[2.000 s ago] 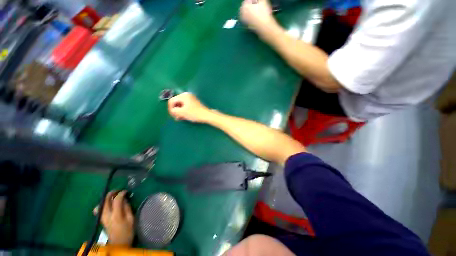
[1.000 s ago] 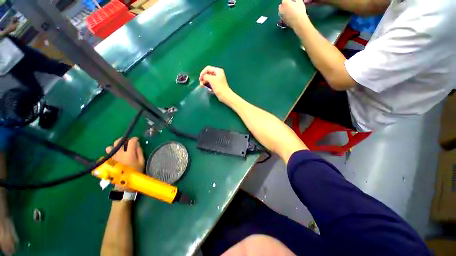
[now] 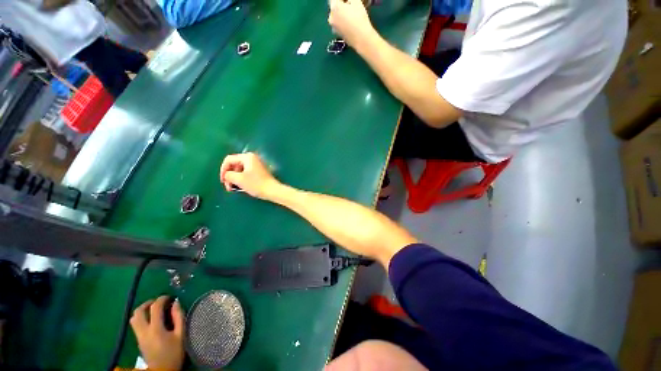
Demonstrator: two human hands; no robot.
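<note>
My right hand (image 3: 245,174) is low over the green bench, fingers curled; a small dark edge shows under the fingertips, but I cannot tell what it is. A watch-like unit (image 3: 190,203) lies left of and below it. My left hand (image 3: 161,337) is at the lower left, cut off at the wrist, fingers bent, with something dark between them, unclear. The round grey screw tray (image 3: 215,330) lies right beside it. A sliver of the yellow-orange screwdriver (image 3: 130,369) shows at the bottom edge; the rest is hidden.
A black power supply (image 3: 292,268) lies right of the tray. Small metal pieces (image 3: 194,237) lie near the grey post (image 3: 94,243). Other units (image 3: 243,48) and a white slip (image 3: 304,48) lie farther up. A person in white (image 3: 536,72) works at the upper right, near a red stool (image 3: 446,185).
The view has swung, so the bench appears shifted. The screwdriver, fully visible a second ago, has nearly left the frame. My right hand stays low over the bench, near the unit.
</note>
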